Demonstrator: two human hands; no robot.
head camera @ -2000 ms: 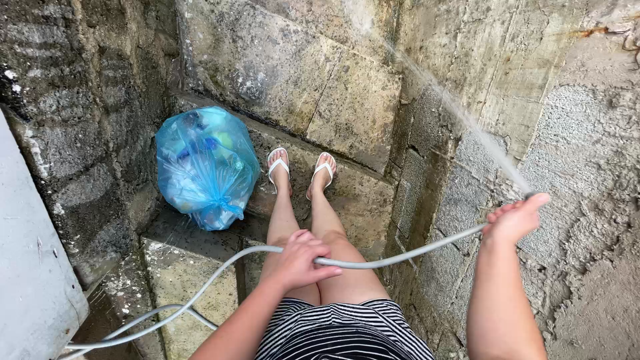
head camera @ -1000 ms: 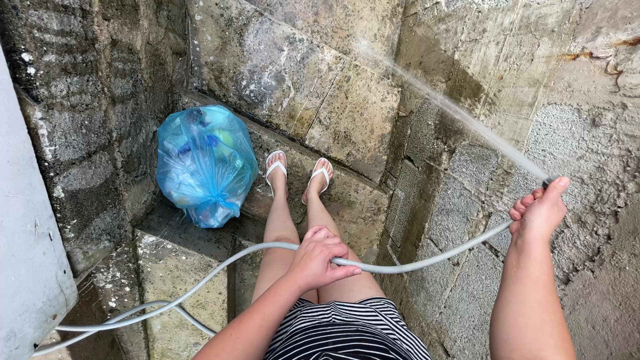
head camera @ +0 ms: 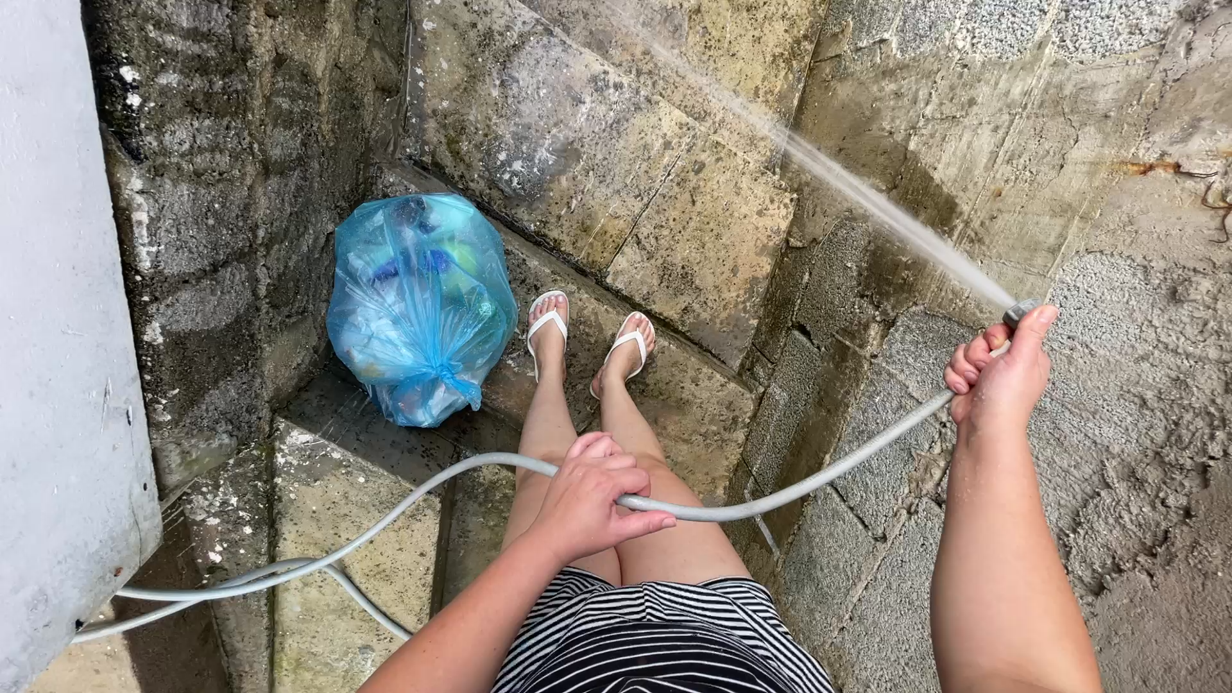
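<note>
My right hand [head camera: 1001,371] grips the end of a grey garden hose [head camera: 818,479] at the right, its thumb against the dark nozzle [head camera: 1020,313]. A jet of water [head camera: 866,197] leaves it toward the upper left, over the stone steps. Above my thighs, my left hand [head camera: 597,496] is closed around the middle of the hose, which sags between both hands and loops off to the lower left. A tied blue plastic bag [head camera: 423,308] with mixed contents stands left of my feet, which wear white flip-flops [head camera: 628,342].
Stained stone steps [head camera: 703,250] rise ahead of my feet. A rough, dark wall [head camera: 231,192] borders the left, with a pale grey panel [head camera: 67,318] nearer me. On the right is a concrete block wall [head camera: 895,577], partly wet. Hose coils cross the lower steps [head camera: 337,577].
My right hand has moved up and outward with the hose end since the earliest frame. Water sprays throughout, and my left hand keeps its hold on the hose.
</note>
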